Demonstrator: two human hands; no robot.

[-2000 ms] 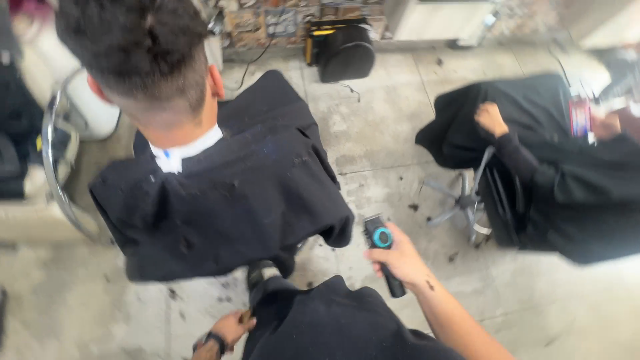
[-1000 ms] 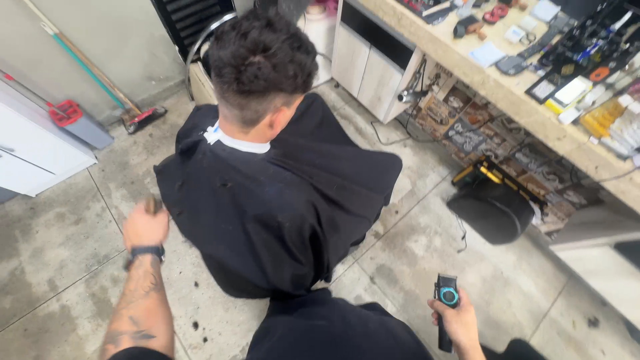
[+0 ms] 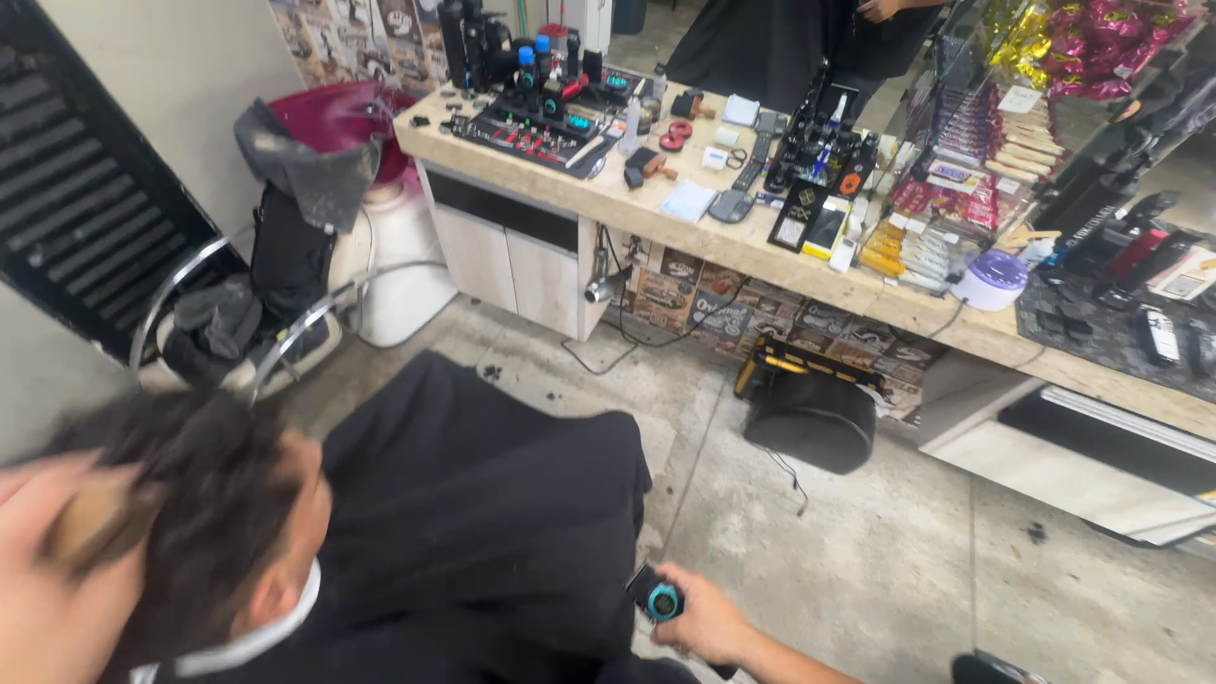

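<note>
My left hand (image 3: pixel 62 560), blurred at the lower left, holds a small brown brush (image 3: pixel 95 527), apparently wooden, at the back of a seated person's dark hair (image 3: pixel 204 475). That person wears a white neck strip (image 3: pixel 271 632) and a black barber cape (image 3: pixel 484 513) spread over the body. At the bottom centre my right hand (image 3: pixel 703 613) is closed around a black hair clipper (image 3: pixel 660 594) with a turquoise ring, its blade pointing up and left beside the cape's edge.
A stone counter (image 3: pixel 750 256) bearing clippers, combs and bottles runs along a mirror. Below it stand a white cabinet (image 3: pixel 508 261) and a black rounded seat (image 3: pixel 812 418) near a loose cable. A chair with chrome armrests (image 3: pixel 323 304) and a magenta wash basin (image 3: pixel 328 109) are at the left.
My left hand has come up from beside the cape to the person's head with the brush. The clipper is still in my right hand. The view has swung toward the counter.
</note>
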